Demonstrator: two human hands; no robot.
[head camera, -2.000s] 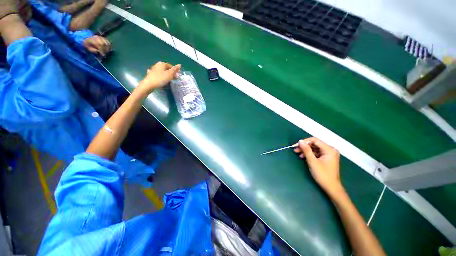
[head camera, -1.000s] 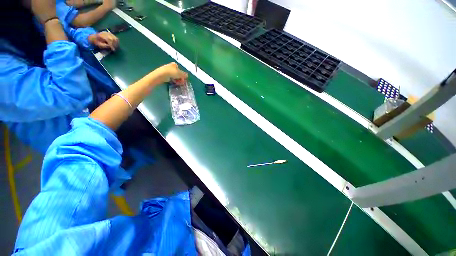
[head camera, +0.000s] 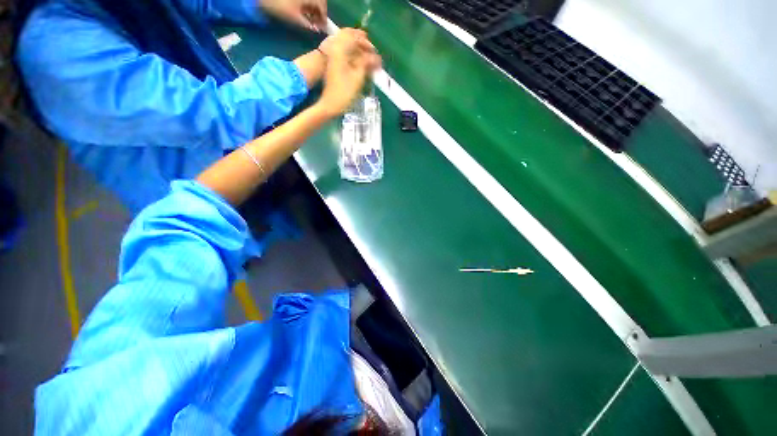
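My left hand (head camera: 348, 81) is stretched forward over the far end of a clear plastic bag (head camera: 362, 146), blurred and overlapping a neighbour's hand. Its fingers are partly hidden, so whether it holds anything cannot be told. The crinkled bag lies on the green bench top and has pale pieces inside. A small black block (head camera: 409, 120) lies right of the bag, against the white rail. A thin pale stick with a light tip (head camera: 497, 270) lies alone on the bench top, with no hand touching it. My right hand is out of the picture.
A person in a blue smock (head camera: 128, 85) is close on the left, arms over the bench. The white rail (head camera: 511, 209) runs along the green belt, with a grey upright (head camera: 716, 351) at right. Black gridded trays (head camera: 571, 72) lie beyond.
My right hand has let go of the stick and left the picture. My left hand has moved forward past the bag to the neighbour's hand, which has come nearer. The view has shifted.
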